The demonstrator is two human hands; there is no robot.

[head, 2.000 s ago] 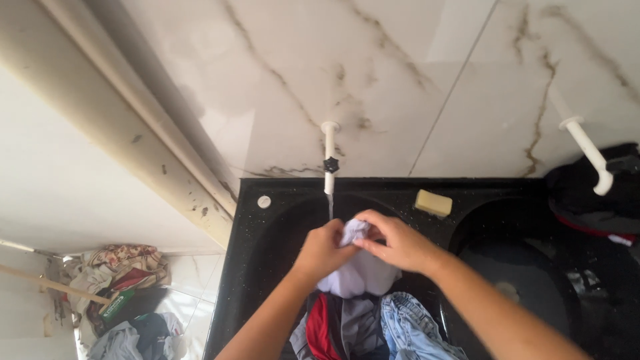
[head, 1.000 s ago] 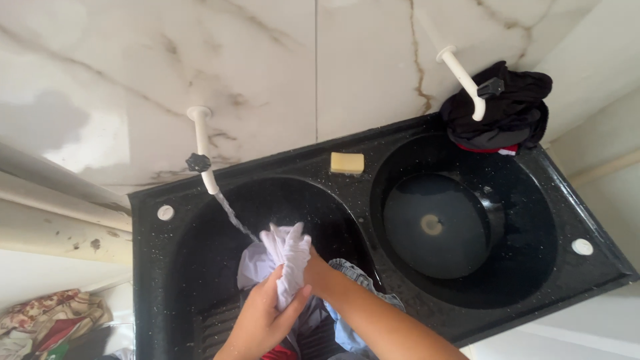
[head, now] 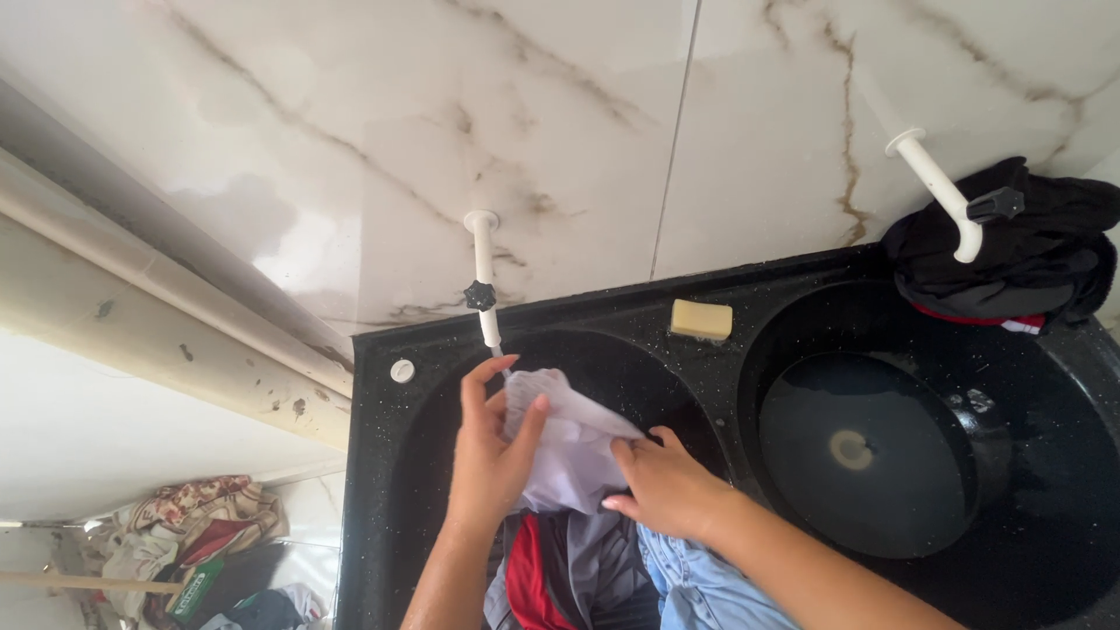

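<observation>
A wet white cloth garment [head: 573,446] is spread between my hands over the left basin of a black double sink [head: 372,490]. My left hand [head: 499,437] grips its left upper edge, close under the running white tap [head: 484,280] with a black knob. The right edge is pinched in my right hand [head: 661,481]. Below the garment lie a grey and red garment [head: 534,577] and a light blue denim garment [head: 709,586]. A yellow bar of soap [head: 702,319] rests on the sink's back ledge.
The right basin holds water above a round drain [head: 851,450]. A second white tap [head: 936,188] reaches over a dark bundle of clothes [head: 1024,245] at the back right corner. Piled clothes [head: 201,525] and a wooden stick [head: 87,582] are at lower left. A marble-patterned wall stands behind.
The white garment, bunched in both hands a second ago, is now spread wider. My hands have moved apart, with the left one up beside the tap's stream. The view has swung noticeably.
</observation>
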